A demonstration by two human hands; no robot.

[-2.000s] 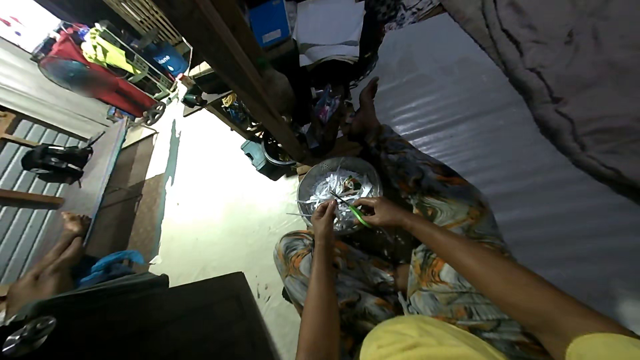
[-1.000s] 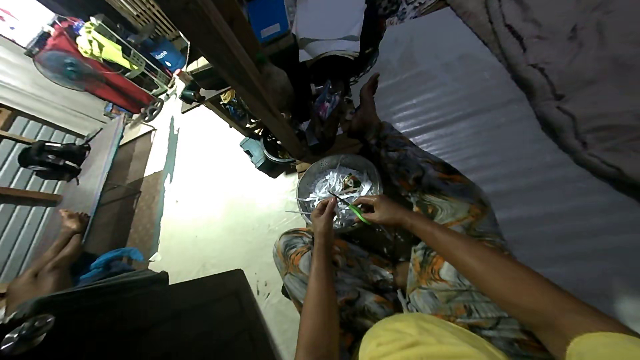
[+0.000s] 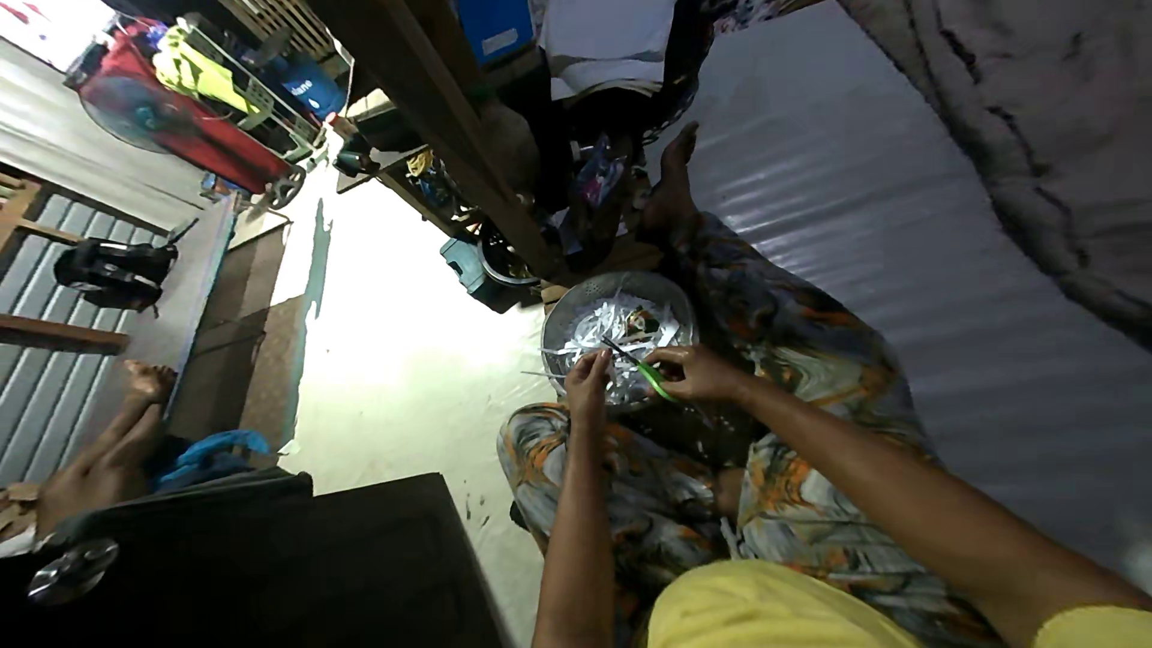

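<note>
A round metal basin point(image 3: 560, 315) rests by my folded legs and holds a heap of thin whitish strips point(image 3: 621, 317). Over its near edge, my right hand point(image 3: 691, 371) grips green-handled scissors point(image 3: 655, 380), their dark blades pointing up and left toward my left hand. My left hand point(image 3: 589, 371) has its fingers pinched together near the blade tips; a thin pale strip point(image 3: 543, 373) sticks out to the left beside it. What exactly lies between those fingertips is too small to tell.
A dark box-like surface point(image 3: 270, 558) stands at the lower left, with another person's legs point(image 3: 112, 441) beyond it. A wooden post point(image 3: 450, 117) rises past the basin, near a teal container point(image 3: 463, 265) and a bucket point(image 3: 504, 274). A grey mat point(image 3: 837, 180) lies on the right.
</note>
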